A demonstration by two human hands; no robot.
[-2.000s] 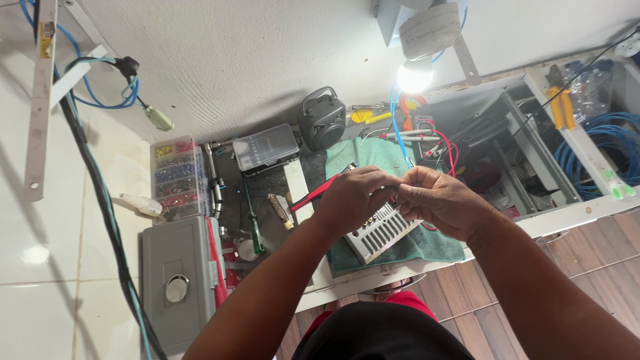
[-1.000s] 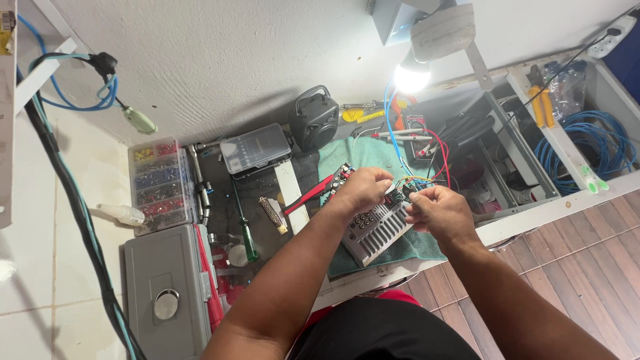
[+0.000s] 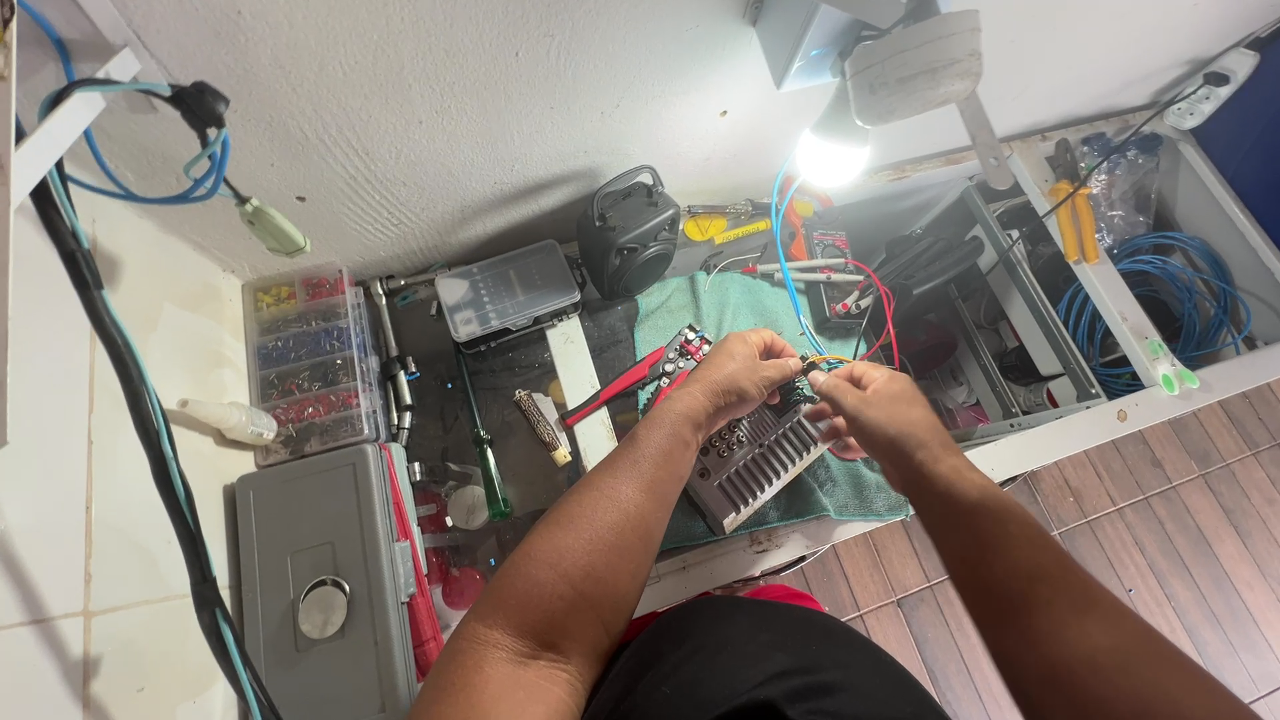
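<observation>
A finned metal amplifier housing (image 3: 765, 465) lies tilted on a green cloth (image 3: 860, 490). Above its upper end, my right hand (image 3: 865, 405) pinches a small dark connector (image 3: 810, 368) with thin yellow and other coloured wires (image 3: 832, 358). My left hand (image 3: 745, 375) is at the same spot, thumb and fingertips pressed together close to the connector; whether it grips the connector or a wire cannot be told. Red-handled wire strippers (image 3: 625, 385) lie just left of my left hand. Behind the hands are a multimeter (image 3: 835, 270) and its red and black test leads (image 3: 885, 300).
Left of the strippers lie a green screwdriver (image 3: 490, 480), a patterned-handle knife (image 3: 542, 428), a grey toolbox (image 3: 310, 590) and a terminal organizer (image 3: 310, 370). A speaker (image 3: 630, 235) stands by the wall. A lit bulb (image 3: 832, 155) hangs above; yellow-handled pliers (image 3: 1075, 220) are at right.
The coloured wires and dark connector, hidden two seconds ago, now show at my fingertips. My hands have stayed close together over the housing.
</observation>
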